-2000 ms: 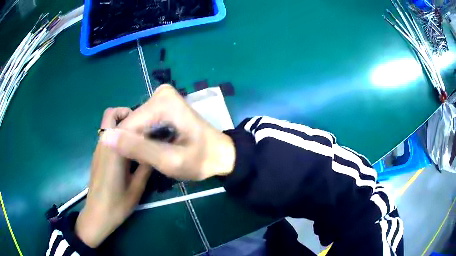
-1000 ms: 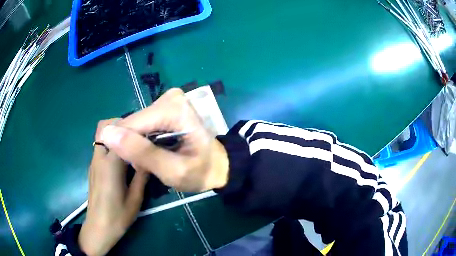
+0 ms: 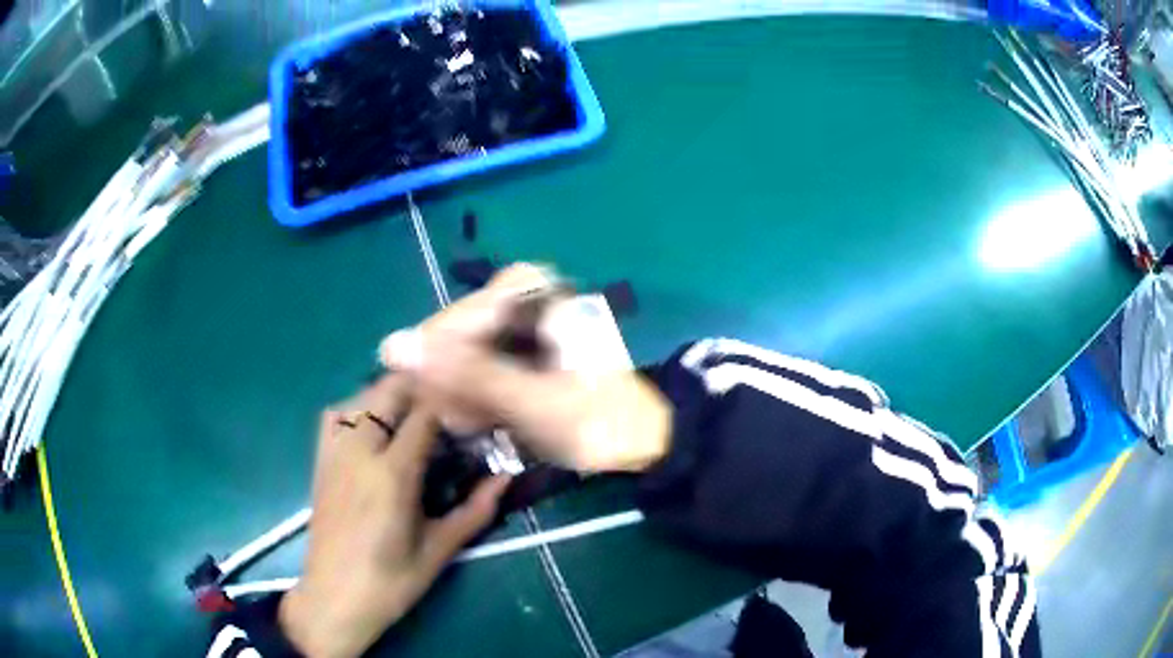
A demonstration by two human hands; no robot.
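My left hand (image 3: pixel 380 514) lies over the jig area, thumb and fingers spread around a dark patch with small shiny bits (image 3: pixel 499 453); its fingertips are partly hidden by my right hand. White-sleeved cable (image 3: pixel 553 535) shows on both sides of my left hand. A black end piece and a red connector (image 3: pixel 211 598) lie at its left end. My right hand (image 3: pixel 540 392) is blurred, above and right of my left fingers, curled around a dark shape like the hand tool (image 3: pixel 520 332). A white pad (image 3: pixel 592 337) lies partly under it.
A blue tray of black pieces (image 3: pixel 437 175) stands at the back. White cable bundles lie at the left (image 3: pixel 90 283) and far right (image 3: pixel 1074 142). Clear bags (image 3: pixel 1149 347) hang at the right edge, beside a blue stool (image 3: pixel 1068 444). Dark tape (image 3: pixel 621 297) borders the pad.
The view has shifted, showing more of the tray and left bundle. My right hand has lifted and turned, uncovering my left thumb and the shiny bits. The red connector now shows.
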